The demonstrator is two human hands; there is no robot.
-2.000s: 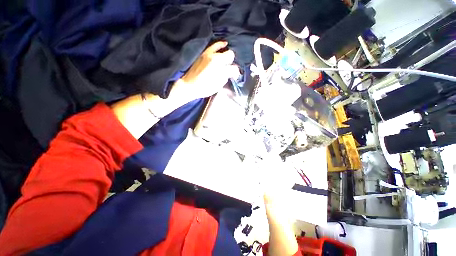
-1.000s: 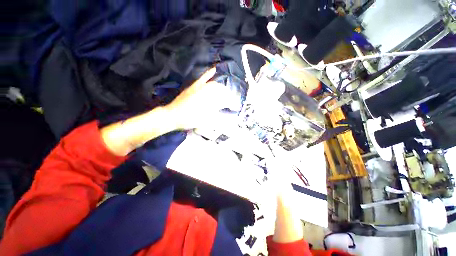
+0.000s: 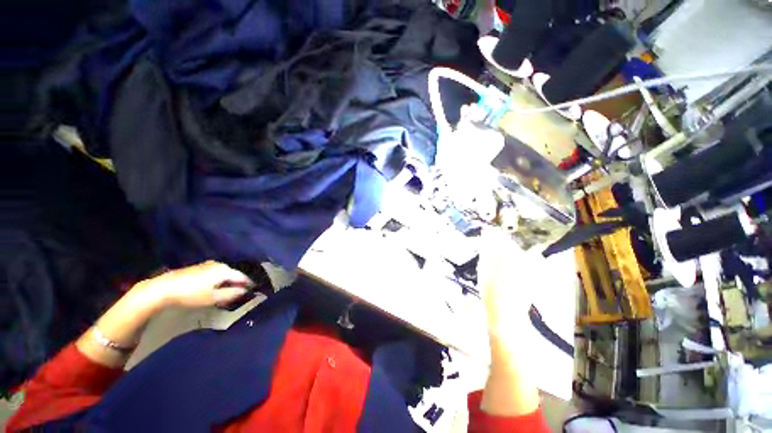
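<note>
My left hand (image 3: 199,286) is low at the left, by the table's near-left edge. Its fingers are bent at a small black piece, probably cloth (image 3: 259,277); whether they grip it is unclear. My right hand (image 3: 505,309) reaches up over the white table (image 3: 381,283) to the right of centre. Its fingers are lost in glare beside the machine. The overlock machine (image 3: 529,199) is brightly lit, with its needle area glared out. Navy cloth (image 3: 279,207) runs from the heap to the machine's left side, pale blue under the lamp. No hand is on this cloth.
A large navy and charcoal garment heap (image 3: 296,93) fills the upper left. A white curved hose (image 3: 438,89) stands above the machine. A black strip (image 3: 552,331) lies right of my right hand. A wooden crate (image 3: 616,262) and black thread cones (image 3: 707,239) are at right.
My left hand has left the cloth beside the machine and moved down and left to the table's near edge. My right hand stays near the machine. The view has shifted slightly.
</note>
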